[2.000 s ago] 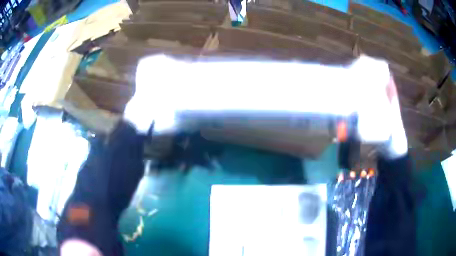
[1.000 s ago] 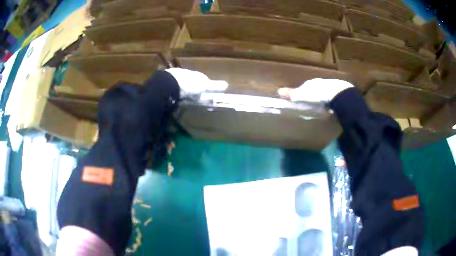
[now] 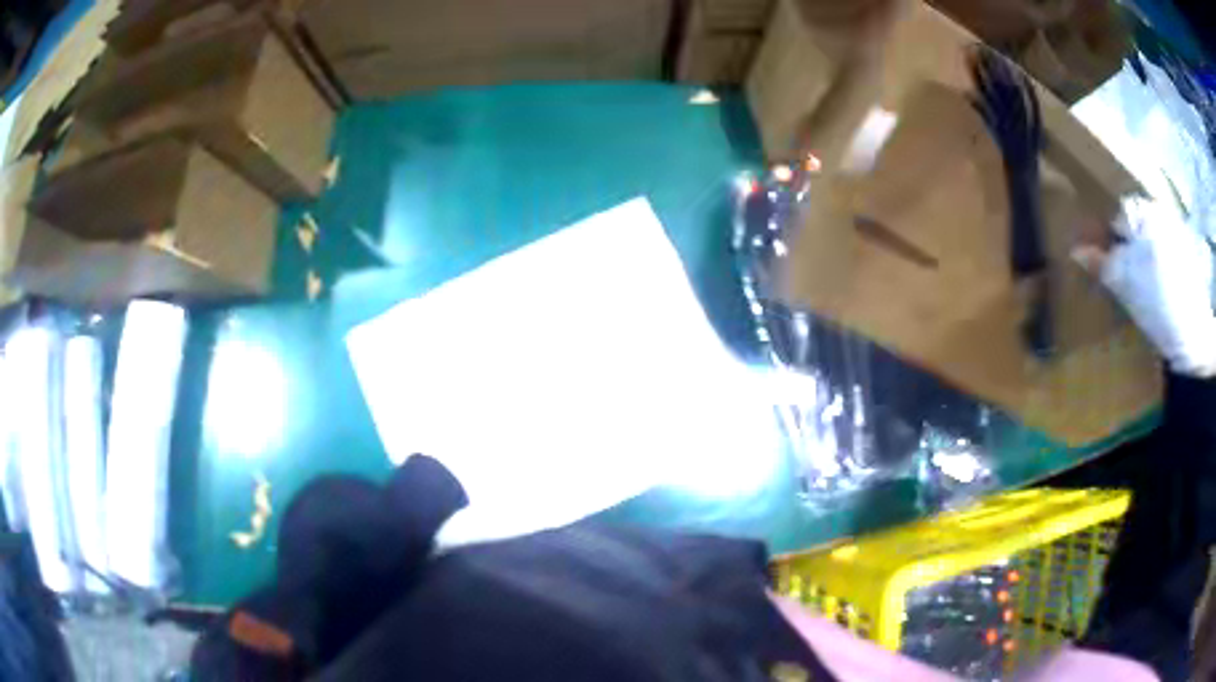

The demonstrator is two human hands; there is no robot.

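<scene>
A white sheet or panel [image 3: 534,373] lies askew on the green table, washed out by glare. My left sleeve ends at its lower left edge; my left hand cannot be made out against the white. My right hand [image 3: 1154,287], gloved in white, is blurred at the far right. Its fingertips are at the right side of a tilted brown carton [image 3: 920,240]; its grip is unclear. A black cord or strap [image 3: 1020,200] lies across the carton. Clear-bagged dark accessories [image 3: 827,386] with orange ends lie between the panel and the carton.
A yellow plastic crate [image 3: 920,546] with orange-ended packets is at the lower right. Open brown cartons [image 3: 220,220] stand at the left, others along the back. White wrapped units [image 3: 140,426] lie at the left side. Tan scraps [image 3: 254,513] dot the table.
The view has swung to the right and down. Both hands have left the carton behind the panel; my right hand is now at the far right. The yellow crate has come into view.
</scene>
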